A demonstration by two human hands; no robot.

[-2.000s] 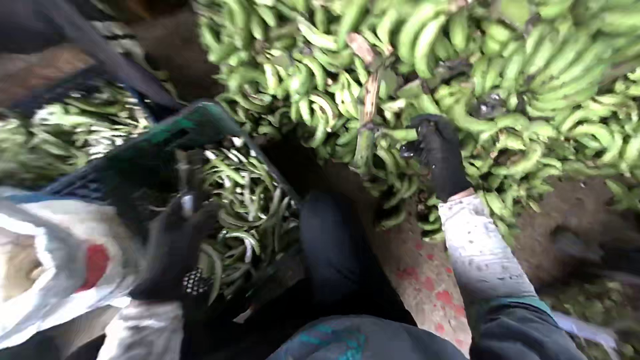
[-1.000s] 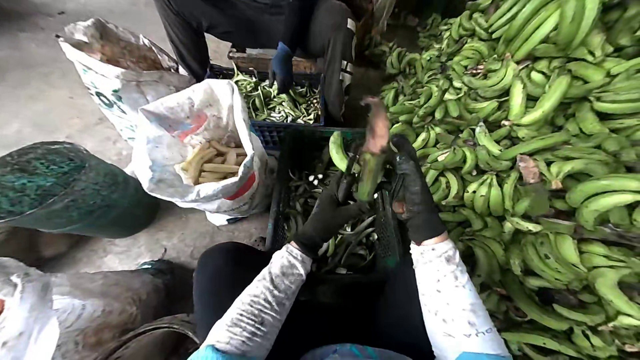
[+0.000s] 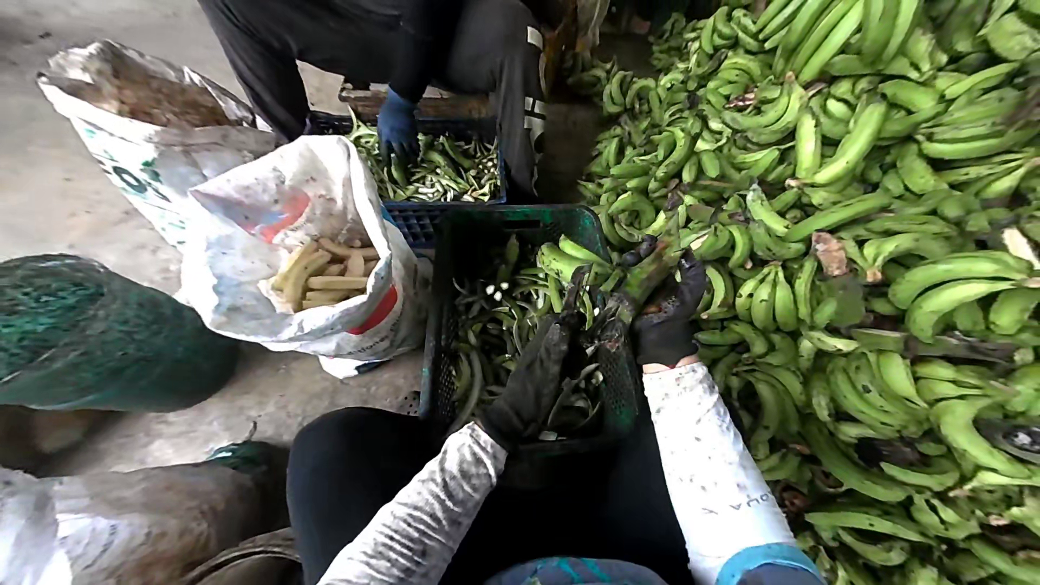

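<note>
My right hand (image 3: 670,313), in a dark glove, is closed around a green banana stem (image 3: 646,276) at the right edge of a dark green plastic crate (image 3: 520,218). Green bananas (image 3: 569,258) lie at the stem's left, over the crate. My left hand (image 3: 536,378), also gloved, is over the crate, its fingertips near the lower end of the stem; whether it grips something there is hard to tell. Strips of green peel (image 3: 471,370) fill much of the crate.
A large heap of green bananas (image 3: 861,236) covers the right. White sacks (image 3: 236,276), one with peeled pieces (image 3: 325,276), and a green barrel (image 3: 106,341) stand at left. Ahead, a co-worker's blue-gloved hand (image 3: 397,126) reaches into a blue crate (image 3: 422,219) of peels.
Two seconds ago my right hand was at the banana heap and my left over the crate. The stem, upright between both hands one second ago, now leans right. The view has swung strongly.
</note>
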